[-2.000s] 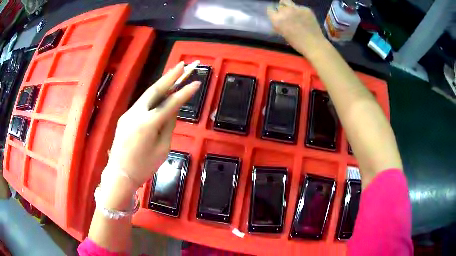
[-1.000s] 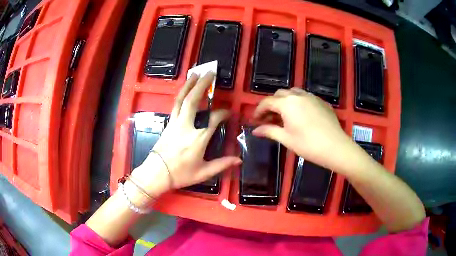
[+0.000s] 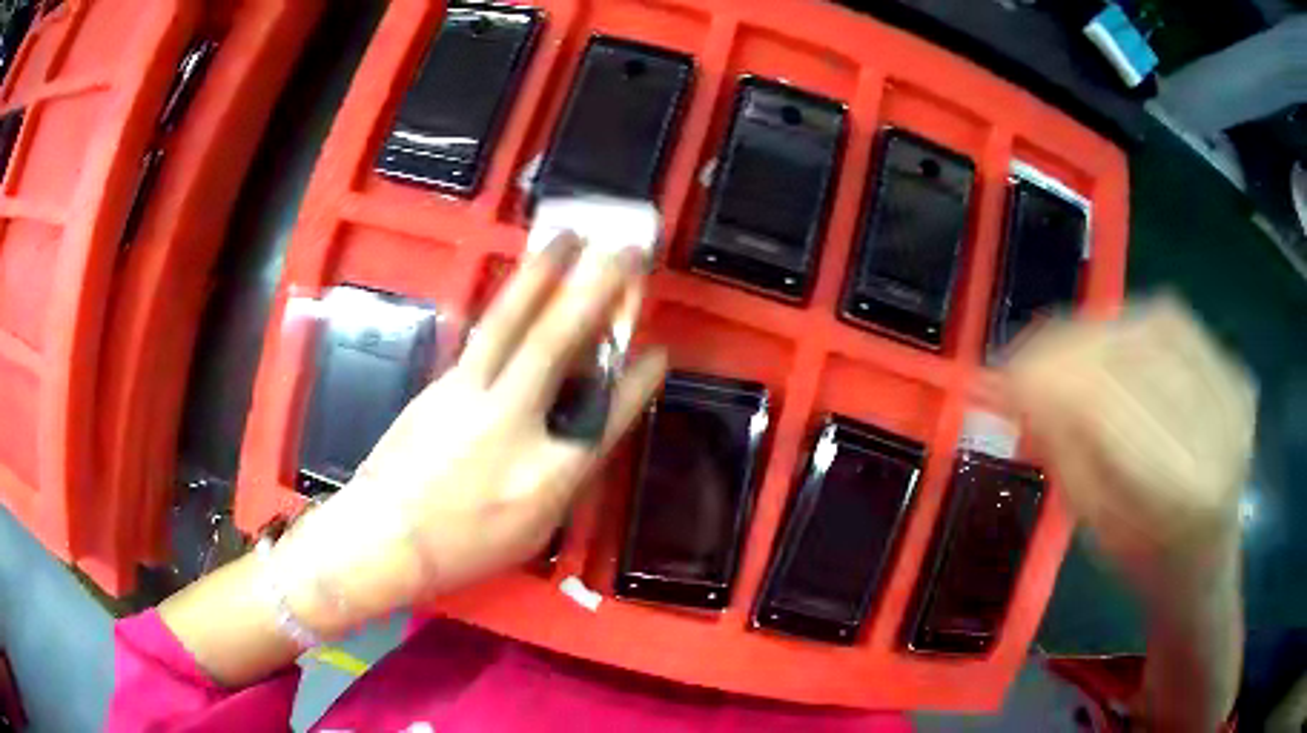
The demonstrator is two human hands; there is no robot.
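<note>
An orange-red foam tray (image 3: 717,670) holds dark glossy phones in two rows. My left hand (image 3: 473,451) is over the left part of the near row, with a white card (image 3: 599,226) held at its fingertips. It partly hides the phone under it. My right hand (image 3: 1140,423) is blurred, off the tray's right side; its fingers and anything in them cannot be made out. A near-row phone (image 3: 695,494) lies in its pocket between my hands. The near-row phone at far left (image 3: 366,375) shows pale glare.
Other orange-red foam trays (image 3: 136,329) stand at the left. A small white scrap (image 3: 581,593) lies on the tray's near edge. A white striped label (image 3: 989,434) is in a right-hand pocket. A teal-blue and white piece (image 3: 1121,43) is at the top right.
My right hand has moved from the near-row middle phone out to the right. The raised film corner seen there no longer shows. My left hand still has the card. The view has tilted.
</note>
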